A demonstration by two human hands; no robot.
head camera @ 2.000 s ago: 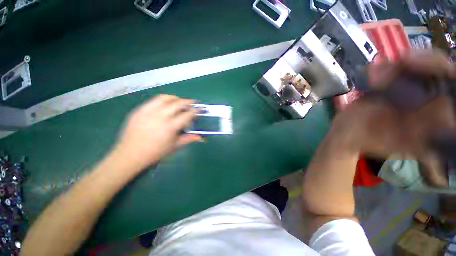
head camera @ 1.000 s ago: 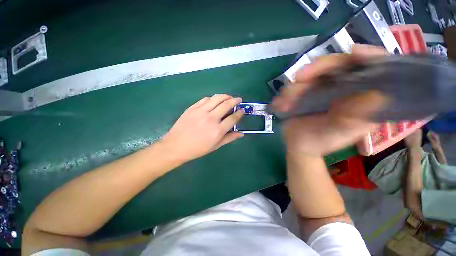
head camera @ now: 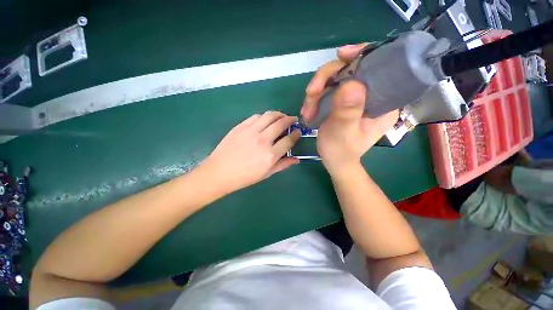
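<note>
A white plastic housing (head camera: 309, 158) lies on the green surface in front of me, with a blue circuit board (head camera: 305, 129) along its far edge. My left hand (head camera: 253, 145) holds the housing by its left side. My right hand (head camera: 348, 112) is closed around a thick grey electric screwdriver (head camera: 394, 72), tilted, with a black ribbed cable at its rear. Its front end is over the board's area. The tip is very small, and I cannot tell whether it touches a screw. My right hand hides the housing's right side.
The screw feeder (head camera: 445, 100) stands right, partly behind the screwdriver. A pink compartment tray (head camera: 485, 130) is beyond it. A pale rail (head camera: 182, 83) crosses the surface. Other housings (head camera: 62, 51) lie beyond it. Small components (head camera: 11, 224) heap at the left edge. A person's sleeve (head camera: 506, 209) shows at right.
My right hand has brought the screwdriver from the right to the housing, and it is now nearly still over it. My left hand moved right with the housing, then stayed. The housings at far left shifted right.
</note>
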